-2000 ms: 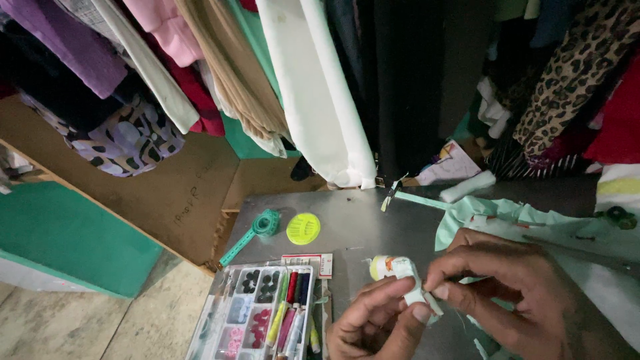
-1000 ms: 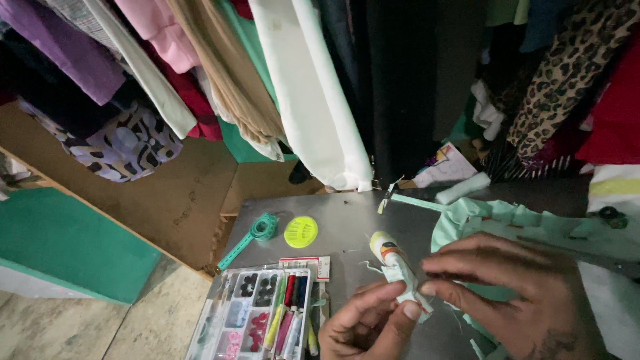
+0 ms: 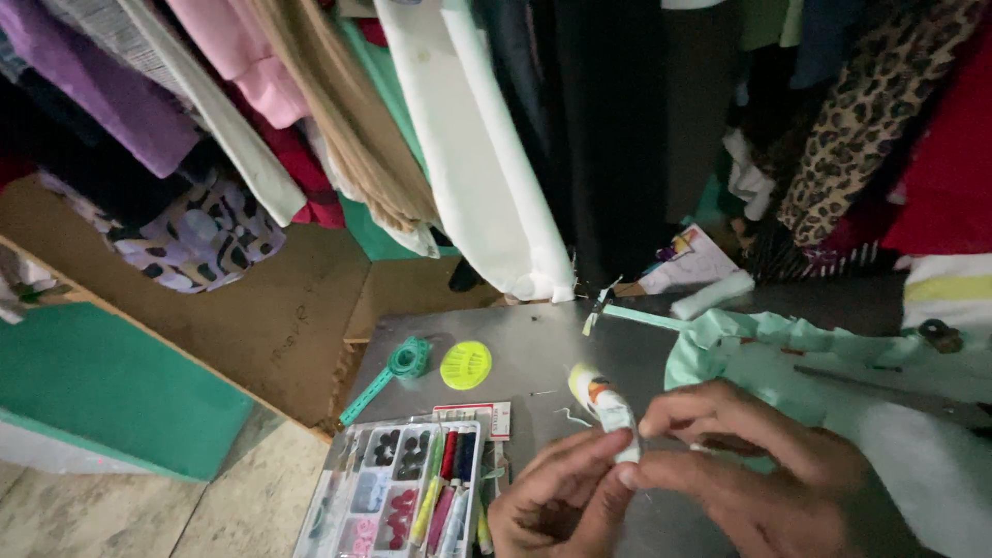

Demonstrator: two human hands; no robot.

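My left hand pinches a small piece of white fabric between thumb and fingertips. My right hand has its thumb and index finger at the fabric's right edge. Beyond the fabric, partly hidden by it, is a small object with a yellow end and an orange mark; whether it touches the fabric is unclear. A loose white thread and a needle or pin lie to the left on the dark tabletop. Mint green fabric lies behind my right hand.
A clear sewing box with buttons and thread, a needle packet, a green tape measure and a yellow-green disc are at the left. Garments hang behind, including a white one. A thin dark rod lies at the right.
The white fabric piece and both hands have shifted slightly. The thread and the yellow-ended object show more plainly than two seconds ago.
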